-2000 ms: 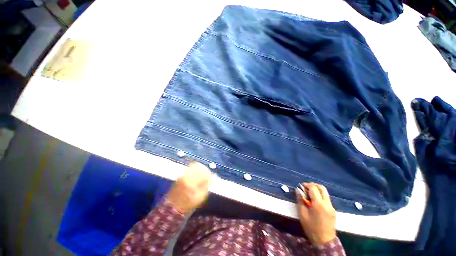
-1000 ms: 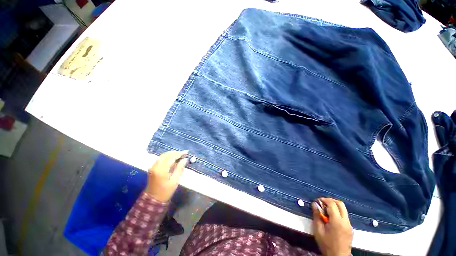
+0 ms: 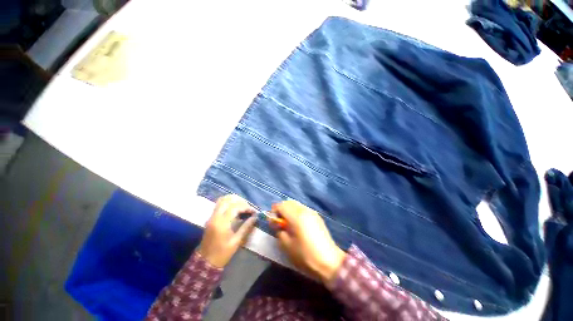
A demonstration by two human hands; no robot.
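Note:
A dark blue denim jacket (image 3: 314,144) lies spread on the white table, with pale topstitched seams, a pocket slit and an oval armhole. Its button edge runs along the side nearest me. My left hand (image 3: 227,229) pinches that edge near its left corner, fingers closed on the cloth. My right hand (image 3: 306,238) is just right of it, shut around orange-red thread snips (image 3: 276,219); their tips point at the edge by my left fingertips. The snips are mostly hidden in the fist. Several silvery-white buttons (image 3: 438,294) show at the right; my right hand and sleeve cover others.
The white table (image 3: 144,81) has a tan card (image 3: 102,59) at its far left. A crumpled dark blue garment (image 3: 560,232) lies at the right edge, another denim heap (image 3: 506,30) at the upper right. A blue crate or sheet (image 3: 125,251) is below the table edge, on grey floor.
My right hand has moved left along the button edge with the snips, from the right-hand buttons to beside my left hand. My left hand moved left to the edge near the corner and now pinches there.

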